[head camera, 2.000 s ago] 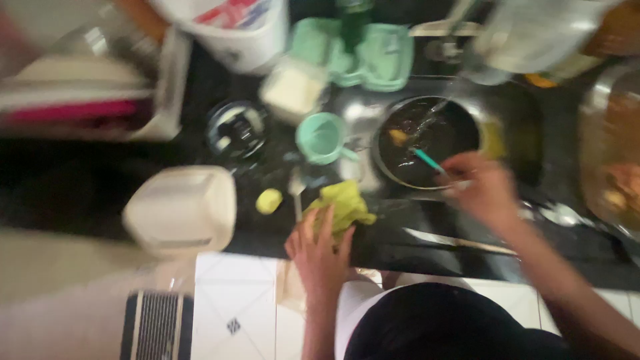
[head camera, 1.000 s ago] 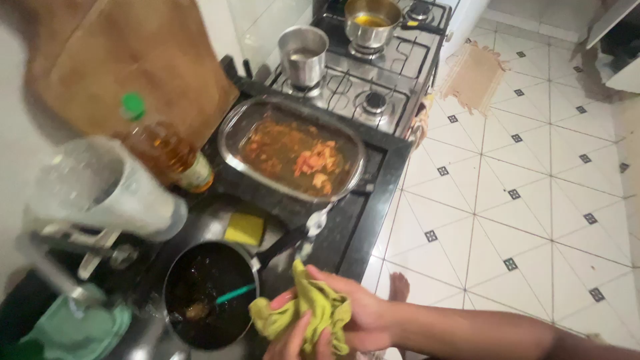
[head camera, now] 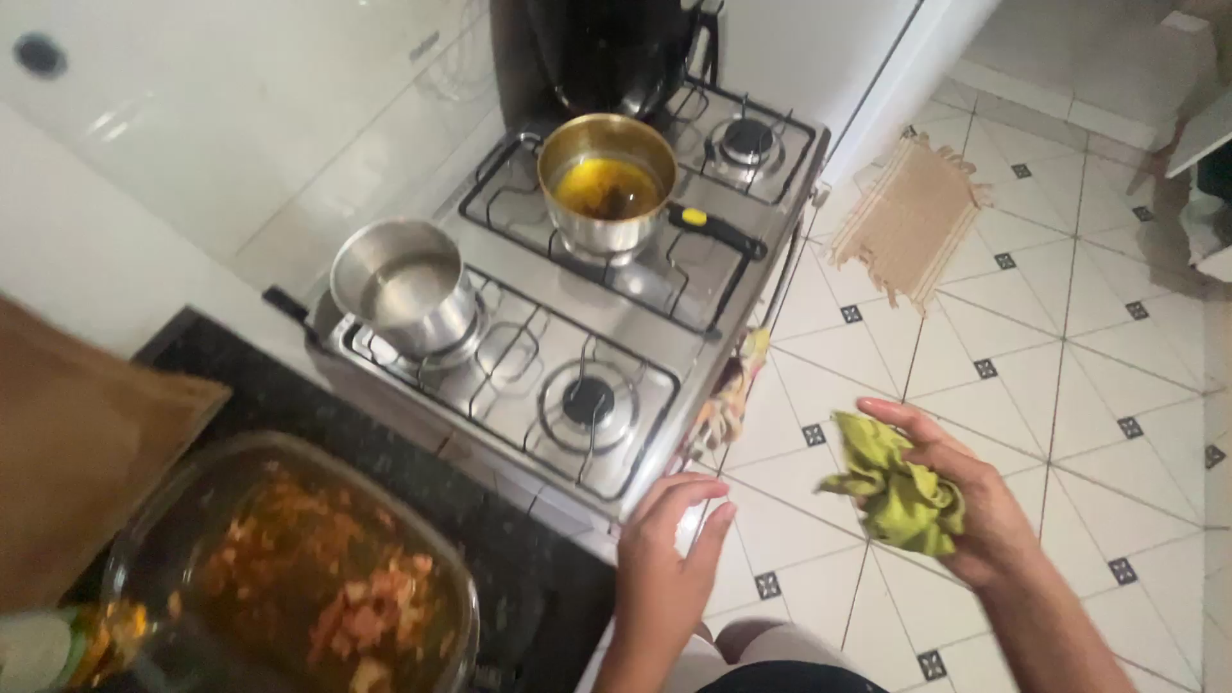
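A crumpled yellow-green cloth (head camera: 895,486) is held in my right hand (head camera: 982,510), above the tiled floor at the lower right. My left hand (head camera: 669,558) is empty with its fingers apart, beside the corner where the dark counter meets the stove. Beyond it lies the gas stove (head camera: 525,289). An aluminium pot (head camera: 404,289) rests on its near-left burner. A saucepan (head camera: 608,192) with yellow liquid and a black handle stands farther back. At the lower left, a glass baking dish (head camera: 462,616) holds reddish chopped food.
A brown board or panel (head camera: 87,481) rises at the left edge. A black appliance (head camera: 616,58) stands behind the stove. A patterned cloth (head camera: 727,404) hangs at the stove's front. A beige fringed rug (head camera: 910,217) lies on the floor.
My view has swung from the sink to the stove. My right hand held a turquoise-handled utensil over the pan and now holds the cloth. Both hands were at the cloth a second ago; my left has come off it.
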